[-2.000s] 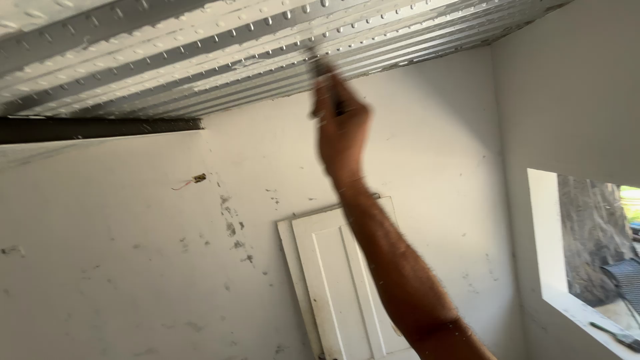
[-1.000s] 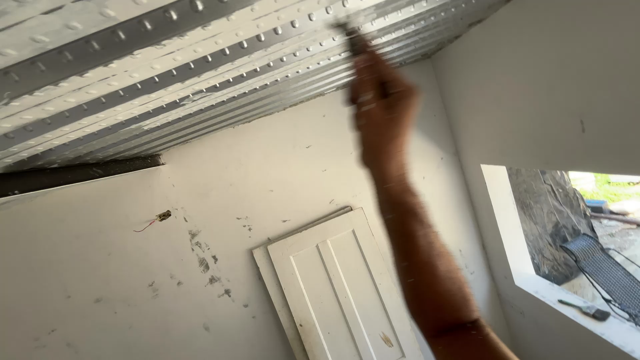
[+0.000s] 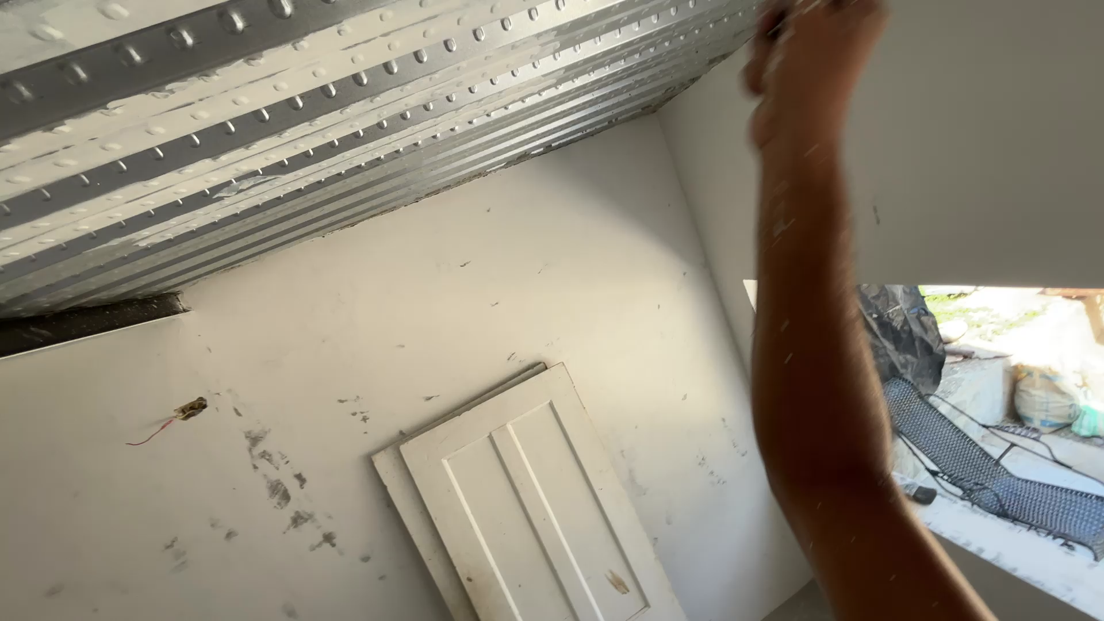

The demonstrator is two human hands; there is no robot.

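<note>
My right hand (image 3: 815,65) is raised at the top of the view, right of centre, close to the ceiling's far edge. Its fingers are curled, but they are blurred and partly cut off by the frame, so what they hold cannot be made out. The ribbed, embossed metal ceiling (image 3: 388,78) slopes across the upper left, with pale, patchy coating on its ribs. Small white specks show around the forearm. My left hand is out of the frame.
White panelled doors (image 3: 509,500) lean against the scuffed white wall (image 3: 328,293). Red wire hangs from a wall hole (image 3: 191,408). Through the window opening at right show a black mesh lounger (image 3: 940,440), dark plastic sheeting (image 3: 901,336) and a sack (image 3: 1044,397).
My right hand has moved right and up, from under the ceiling panels toward the upper edge of the frame. One and two seconds ago a thin dark tool stuck up from its fingers.
</note>
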